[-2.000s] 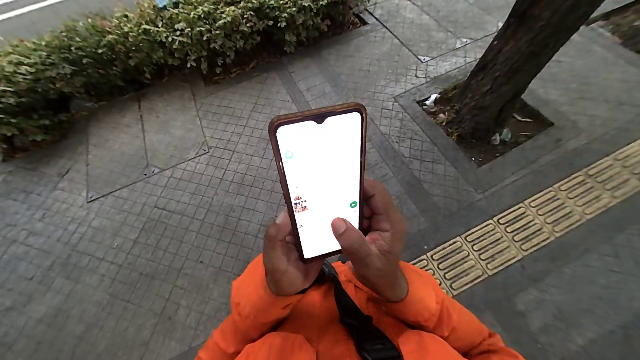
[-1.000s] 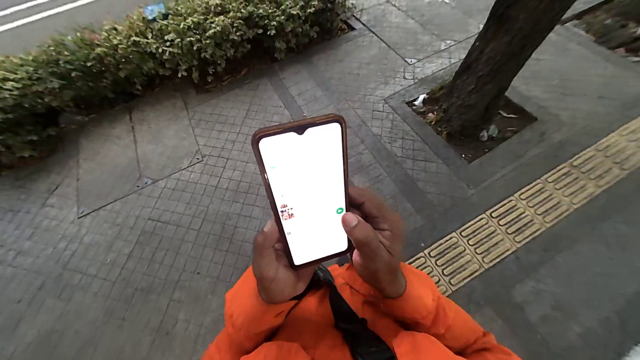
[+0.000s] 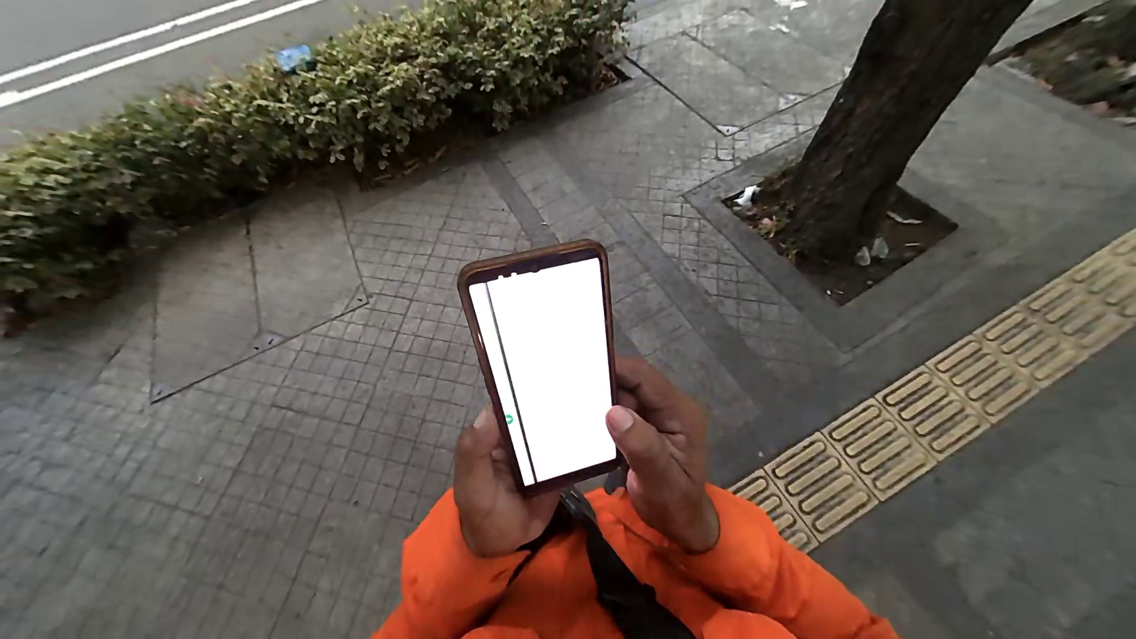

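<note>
A smartphone (image 3: pixel 559 373) in a brown case stands upright between my hands, its screen glowing mostly white with a thin dark vertical line near the left side. My left hand (image 3: pixel 497 493) grips its lower left edge, with the thumb along the side. Around the lower right edge is my right hand (image 3: pixel 661 461), its thumb tip at the screen's edge; its other fingers are partly hidden behind the phone. Orange sleeves cover both forearms, and a black strap (image 3: pixel 621 577) crosses the orange jacket beneath the hands.
Paved sidewalk (image 3: pixel 399 355) lies below. A leafy hedge (image 3: pixel 355 98) borders the road (image 3: pixel 106 35) at upper left, with a blue item (image 3: pixel 294 59) on it. A tree trunk (image 3: pixel 887 124) rises from a soil square at upper right. Yellow tactile paving (image 3: pixel 923 417) runs diagonally at right.
The screen's content has shifted sideways: the small green mark, formerly near the right edge, is now near the left. My right thumb has moved from over the screen to its right edge.
</note>
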